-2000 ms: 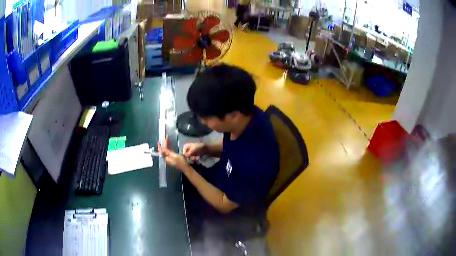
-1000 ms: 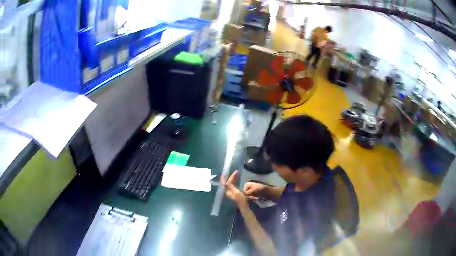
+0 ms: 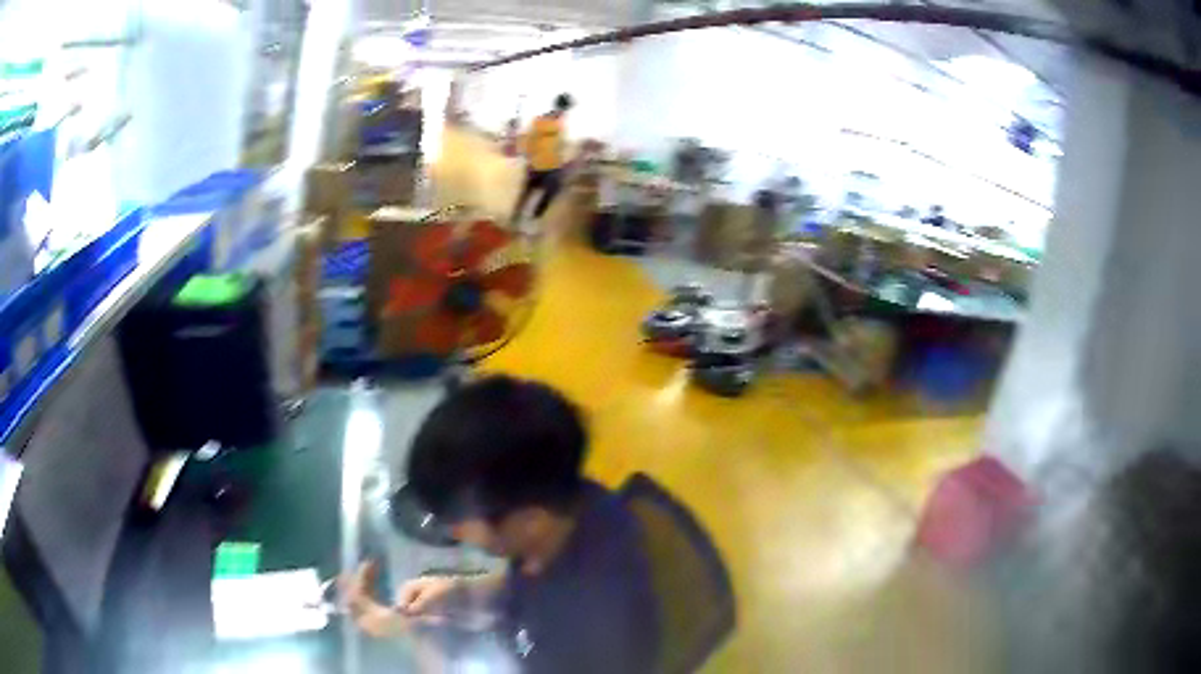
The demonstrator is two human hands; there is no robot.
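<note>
Neither my left hand nor my right hand is in view. Nearest in front of me is a green desk [image 3: 296, 481]. On it lie a white paper sheet [image 3: 270, 606] and a small green card [image 3: 237, 560] touching its far edge. A seated person [image 3: 586, 579] in a dark blue shirt bends over at the desk's right side, both hands raised beside the paper. What those hands hold is too blurred to tell.
A black case [image 3: 198, 375] with a green top stands at the desk's back left. An orange-bladed fan [image 3: 461, 292] is behind the seated person. A person in yellow [image 3: 543, 145] is far back. A red crate [image 3: 977, 511] and a pillar [image 3: 1106, 263] are at right.
My view has swung right and up since the last frame, so desk and seated person sit lower and further left. The clipboard has left the picture. The seated person's hands stay raised.
</note>
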